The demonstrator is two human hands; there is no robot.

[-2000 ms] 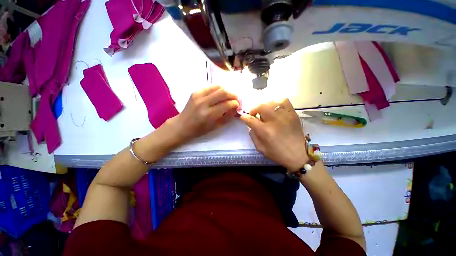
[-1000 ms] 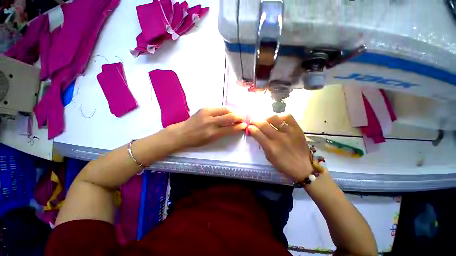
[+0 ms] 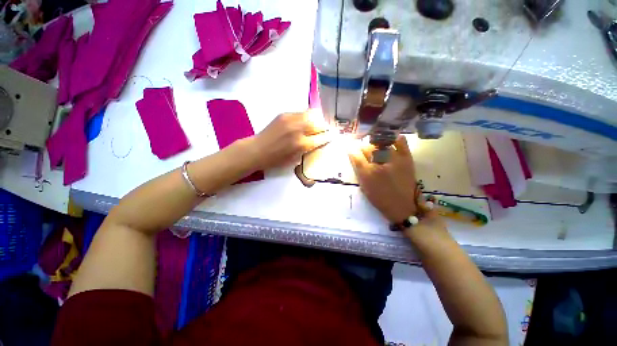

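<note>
My left hand (image 3: pixel 291 140) is left of the needle area of the white sewing machine (image 3: pixel 406 61), fingertips in the bright lamp light. My right hand (image 3: pixel 387 177) is just right of it, fingers partly under the machine head. Glare and the head hide the needle and whatever lies between my fingertips. A narrow magenta strip (image 3: pixel 313 88) shows behind my left fingers, beside the head. A magenta piece (image 3: pixel 230 123) lies partly under my left forearm, with another small magenta piece (image 3: pixel 162 123) left of it.
A fanned magenta pile (image 3: pixel 226 40) is at the back. Large magenta panels (image 3: pixel 101 61) lie at left. Right of the needle are pale and magenta strips (image 3: pixel 497 165) and green-yellow snips (image 3: pixel 460 211). A second machine (image 3: pixel 24 111) stands far left. Blue crates (image 3: pixel 17 233) are below.
Both hands have moved forward from the table's front area to beneath the machine head. The small magenta piece between my fingertips is now lost in glare. The camera view has shifted.
</note>
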